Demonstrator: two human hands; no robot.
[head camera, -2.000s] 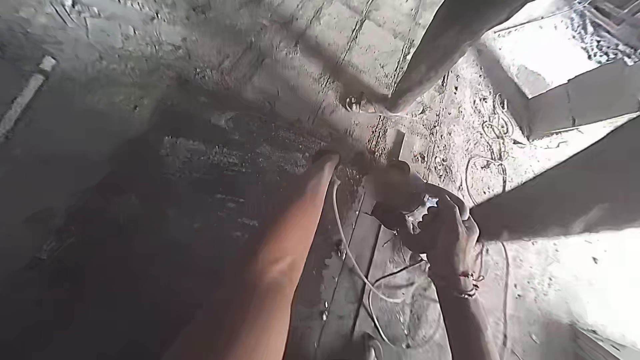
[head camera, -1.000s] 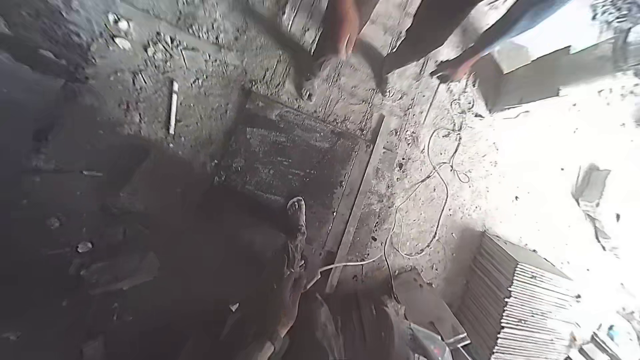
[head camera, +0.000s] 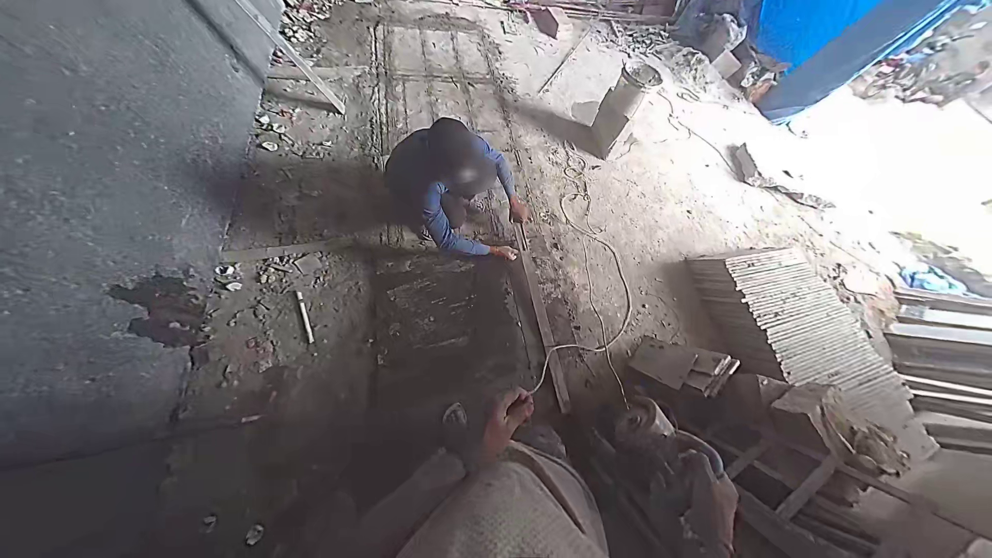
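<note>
My left hand (head camera: 505, 422) is low at the centre, its fingers curled around the end of a thin pale cord (head camera: 626, 298) that loops over the floor. My right hand (head camera: 722, 504) is at the lower right, in shadow, beside a round object (head camera: 645, 420) that looks like a reel or can; its grip is unclear. A long straight bar (head camera: 535, 298) lies on the floor ahead of my left hand, beside a dark smooth floor panel (head camera: 426, 310). A crouching co-worker in a blue top (head camera: 449, 167) has both hands at the bar's far end.
Stacked tiles (head camera: 814, 310) and a few loose flat pieces (head camera: 665, 360) lie to the right, near a wooden frame (head camera: 806, 488). A bucket (head camera: 640, 76) stands farther back. A grey wall (head camera: 116, 194) borders the left, with rubble and a white stick (head camera: 304, 316) near it.
The view has swung widely and now takes in more floor. A co-worker's head and whole crouched body now show at the bar; one second ago only hands and legs showed along the top edge.
</note>
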